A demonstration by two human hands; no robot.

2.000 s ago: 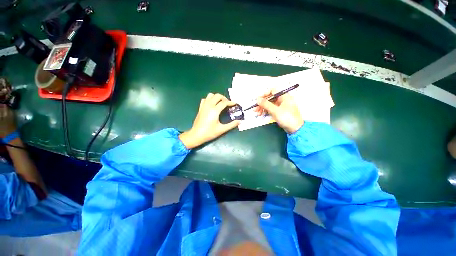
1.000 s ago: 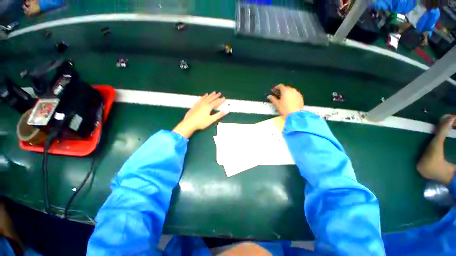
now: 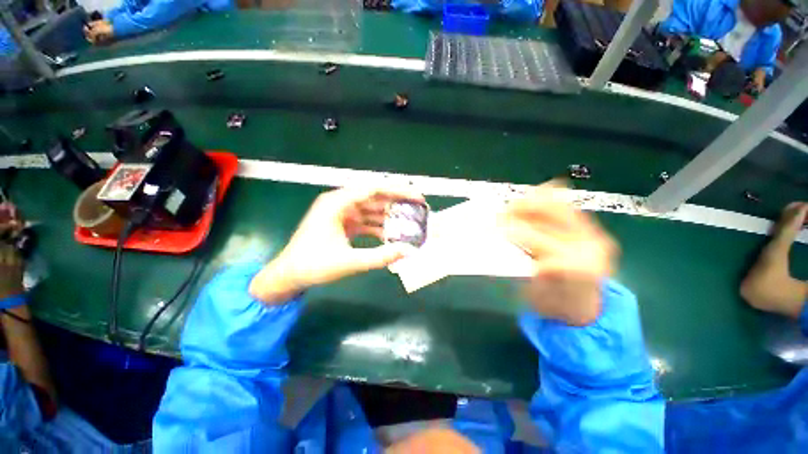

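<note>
My left hand (image 3: 332, 239) holds a watch body (image 3: 406, 223) by its edges between thumb and fingers, raised above the left side of the sticker sheets. Its pale and metallic inside faces the camera. The white sticker sheets (image 3: 470, 241) lie overlapping on the green worktop; my hands cover parts of them. My right hand (image 3: 563, 248) is over the right side of the sheets, strongly blurred. I cannot tell whether it holds anything.
A red tray (image 3: 226, 182) with a black box (image 3: 182, 191) and tape roll (image 3: 93, 211) stands at left. Waiting units (image 3: 330, 124) sit on the green strip beyond the white rail (image 3: 292, 173). A grey post (image 3: 709, 146) rises at right. Other people's arms show at both sides.
One second ago my left hand lay empty at the rail and my right hand held a dark unit beyond it. Now both hands are back near the sheets and my left holds a watch body.
</note>
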